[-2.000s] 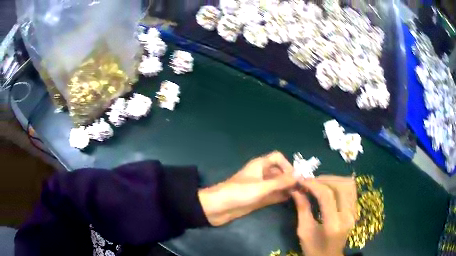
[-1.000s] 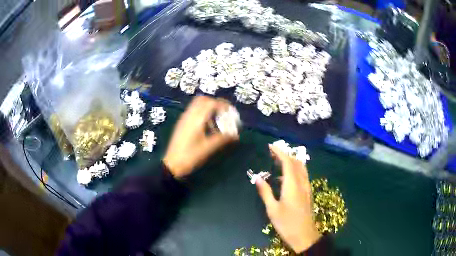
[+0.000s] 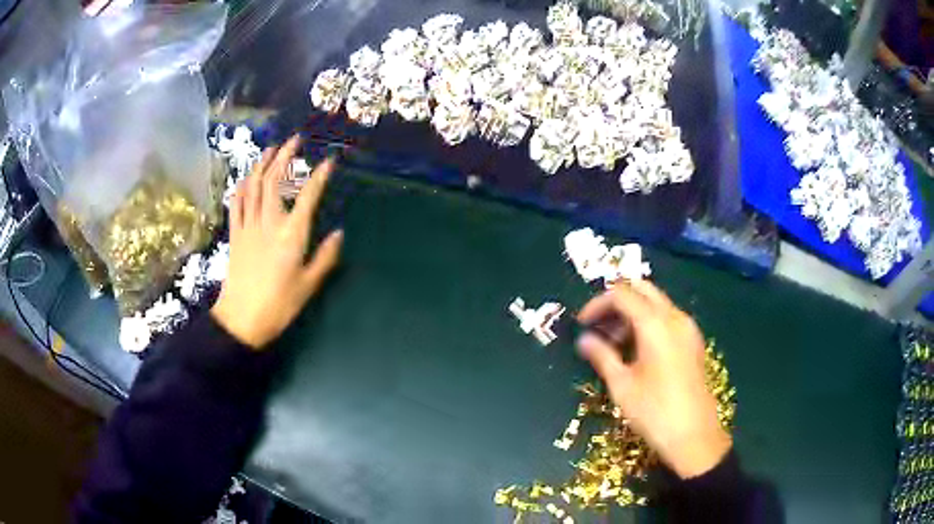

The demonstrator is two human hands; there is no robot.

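My left hand [image 3: 268,246] is spread over the white housings at the left of the green surface and hides some of them; no part shows gripped in it. My right hand [image 3: 655,374] is curled over the pile of brass contacts [image 3: 604,466]; whether its fingertips hold something is hidden. A small white cross-like part [image 3: 537,319] lies just left of my right fingertips. White housings [image 3: 604,256] lie close together just beyond my right hand. More white housings [image 3: 164,315] lie beside the bag at left.
A clear plastic bag [image 3: 154,230] of brass contacts stands at left. Fitted housings [image 3: 512,87] mass on the black surface beyond the blue edging [image 3: 492,189]. White parts [image 3: 835,154] lie on a blue sheet [image 3: 753,154] at far right. Rows of small metal parts [image 3: 917,430] line the right edge.
My left hand has moved left from near the black surface, where it held a white housing, and has opened. My right hand has moved slightly right, away from the cross-like part. The view has shifted.
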